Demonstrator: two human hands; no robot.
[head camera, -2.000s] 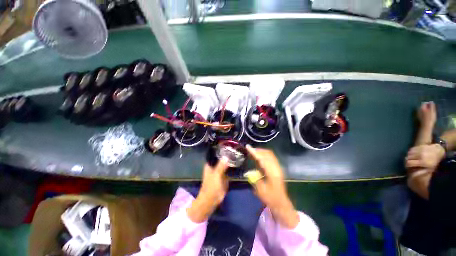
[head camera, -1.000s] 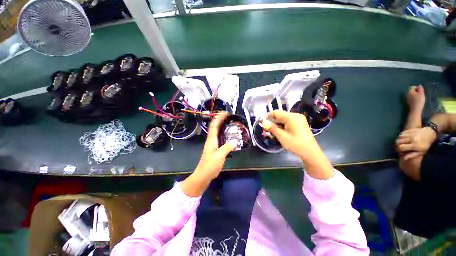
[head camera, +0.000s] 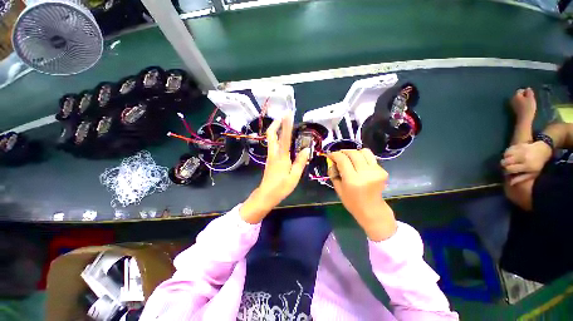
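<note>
My left hand (head camera: 279, 166) holds a black round module (head camera: 308, 142) with a silvery centre, tilted over the third housing body. My right hand (head camera: 361, 182) pinches wire ends beside the module, with a yellow spot at its fingertips. The third housing (head camera: 342, 145) is partly hidden by my right hand. Two housings with red and orange wires, one at far left (head camera: 220, 150) and one beside it (head camera: 259, 139), stand left of my hands. The rightmost housing (head camera: 392, 147) has a black module (head camera: 403, 103) leaning on it.
Black modules (head camera: 103, 125) stand in two rows at left. A loose module (head camera: 187, 169) and a tangle of white strands (head camera: 135, 178) lie nearer. Small pale bits (head camera: 90, 215) line the near edge. A carton (head camera: 154, 276) is below left. A person's forearms (head camera: 524, 166) rest at right.
The module in my left hand has moved up and slightly right over the third housing. My right hand has come down and left to the wires beside it, and the view has shifted slightly.
</note>
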